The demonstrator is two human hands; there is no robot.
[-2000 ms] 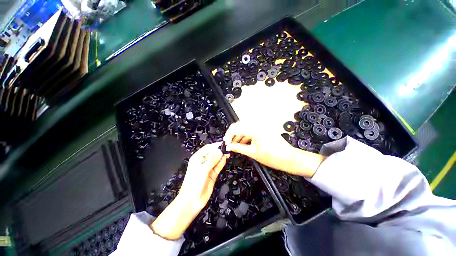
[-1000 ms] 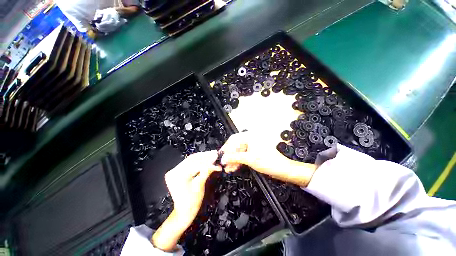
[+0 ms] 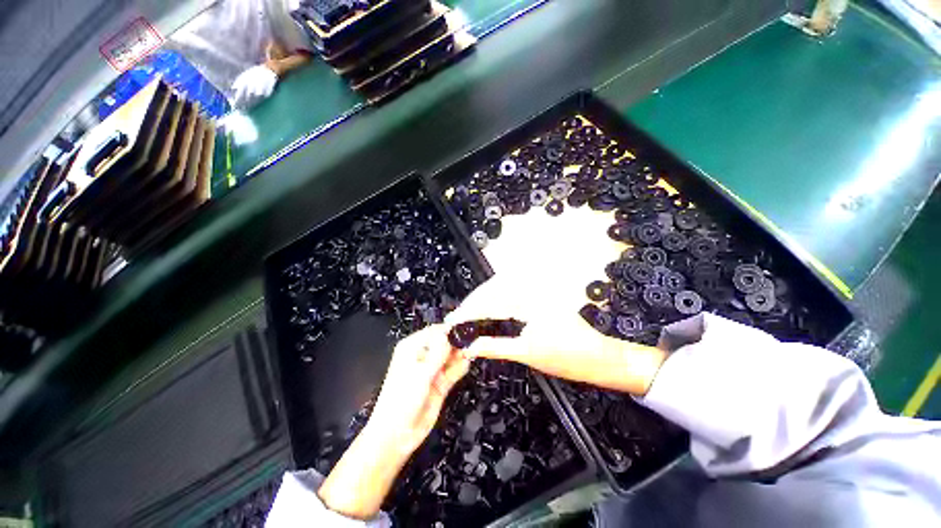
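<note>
My left hand (image 3: 413,387) is over the left bin (image 3: 270,340), its fingertips closed on one end of a small dark piece (image 3: 466,333). My right hand (image 3: 552,340) meets it from the right over the divider between the bins, its thumb and fingers around dark parts; glare hides its upper fingers. A dark strip of parts (image 3: 500,328) shows between its thumb and fingers; single pieces cannot be told apart. Stemmed parts (image 3: 480,443) lie heaped in the left bin. Black rings (image 3: 660,273) lie in the right bin (image 3: 738,206) around a glaring white liner (image 3: 547,248).
Flat dark trays (image 3: 155,413) lie at the lower left. Stacked brown-edged boards (image 3: 155,165) stand at the upper left, and another stack (image 3: 397,46) stands at the top centre. A person's gloved hand (image 3: 253,85) shows beyond the ledge. A green surface (image 3: 764,113) lies at the upper right.
The view has shifted, and the far stack and gloved hand show more fully. My hands remain together; my right hand is now opened wider, with a dark strip of parts showing in it.
</note>
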